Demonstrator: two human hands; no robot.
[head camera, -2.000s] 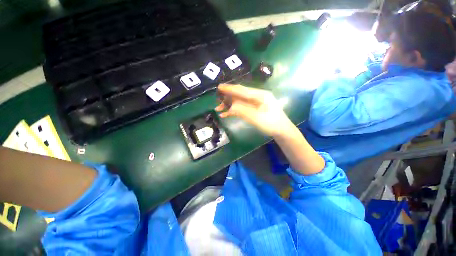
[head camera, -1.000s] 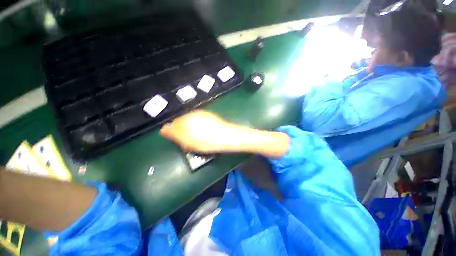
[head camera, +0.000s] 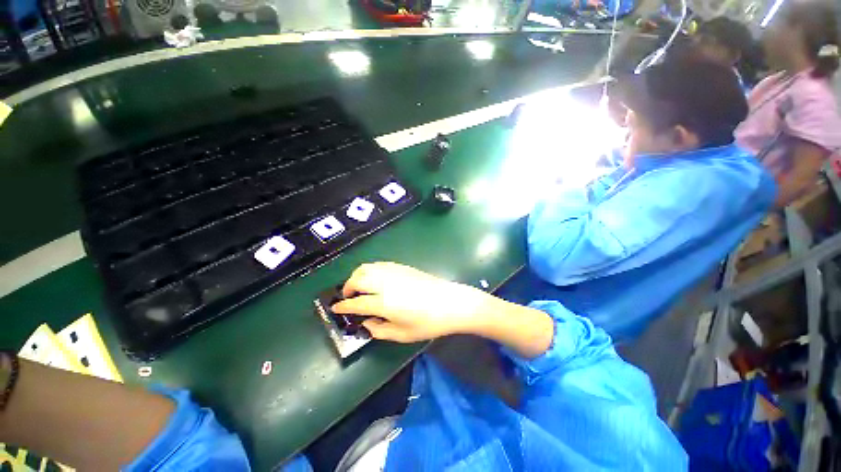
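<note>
My right hand (head camera: 406, 302) reaches over the black square fixture (head camera: 349, 345) on the green bench. Its fingertips are down on the fixture and cover its middle. Whether they pinch a small part there is hidden. My left forearm (head camera: 78, 415) enters at the left; the left hand is cut off by the picture's edge. The wide black blister tray (head camera: 221, 198) lies behind the fixture. Several white rounded squares with dark centre windows, one of them the leftmost white piece (head camera: 275, 252), lie along its near row.
Two small black blocks, a farther one (head camera: 439, 150) and a nearer one (head camera: 444, 197), stand right of the tray. White-and-yellow sticker sheets (head camera: 89, 345) lie at left. A tiny reddish scrap (head camera: 267, 367) lies near the fixture. A person in blue (head camera: 645, 212) sits at right.
My right hand has moved from beside the tray's near edge down onto the fixture. The view has tilted up, showing more of the area beyond the bench. The white pieces keep their places in the tray.
</note>
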